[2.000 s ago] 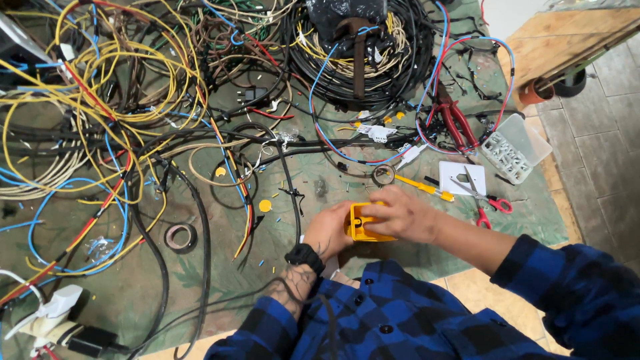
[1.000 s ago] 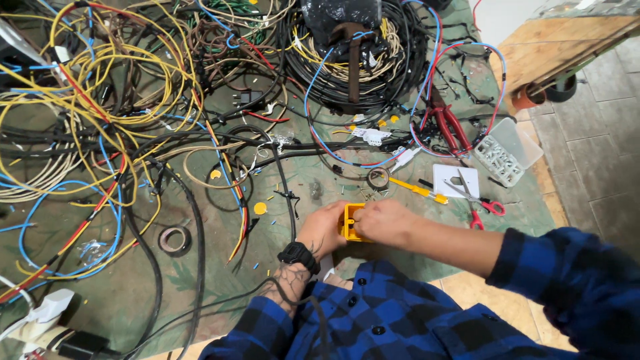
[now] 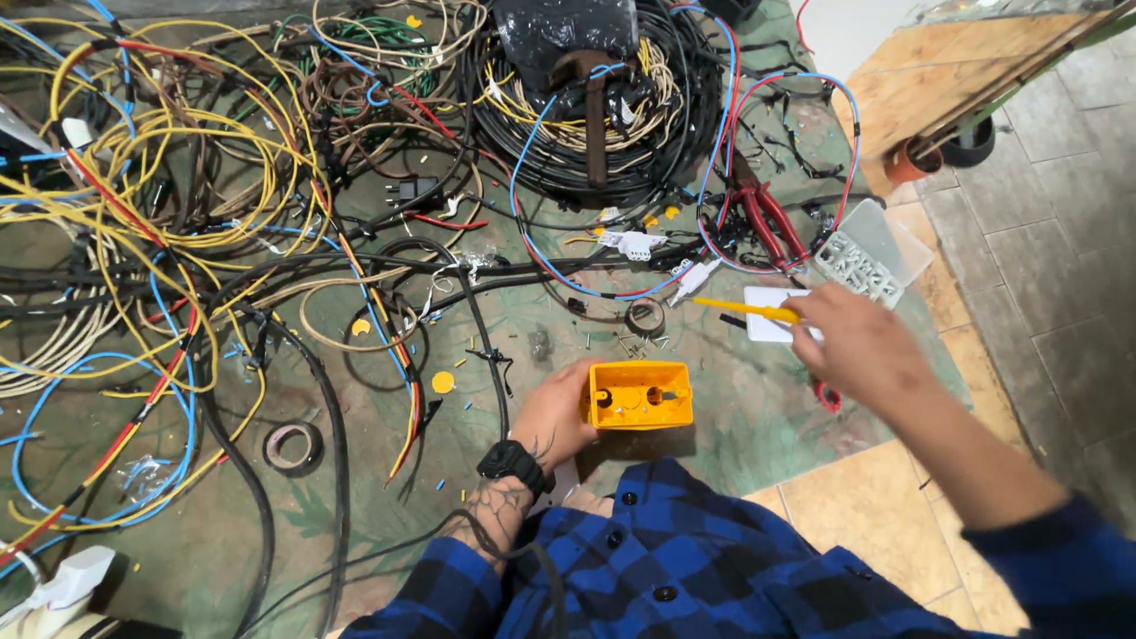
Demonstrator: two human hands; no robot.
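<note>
My left hand [image 3: 557, 415] grips the left end of a yellow plastic electrical box [image 3: 641, 421], whose open side faces up and shows round holes inside. Up and to the right of the box, my right hand [image 3: 856, 346] holds a yellow-handled screwdriver [image 3: 754, 308], its shaft pointing left. Beneath that hand lies a white card or pad [image 3: 770, 328], partly covered. Red scissor handles [image 3: 827, 397] show just below the right wrist area, mostly hidden. Small screws [image 3: 646, 348] are scattered above the box, beside a roll of black tape [image 3: 645, 317].
Red-handled pliers [image 3: 770, 222] and a clear case of white connectors [image 3: 859, 266] lie at the right. A large black cable coil [image 3: 595, 169] stands at the back. Tangled yellow wires [image 3: 222, 151] cover the left side, with another tape roll [image 3: 293, 446] nearer me.
My right hand has left the box, moved up and right, and taken hold of the yellow screwdriver, which lay on the table before. My left hand still holds the box.
</note>
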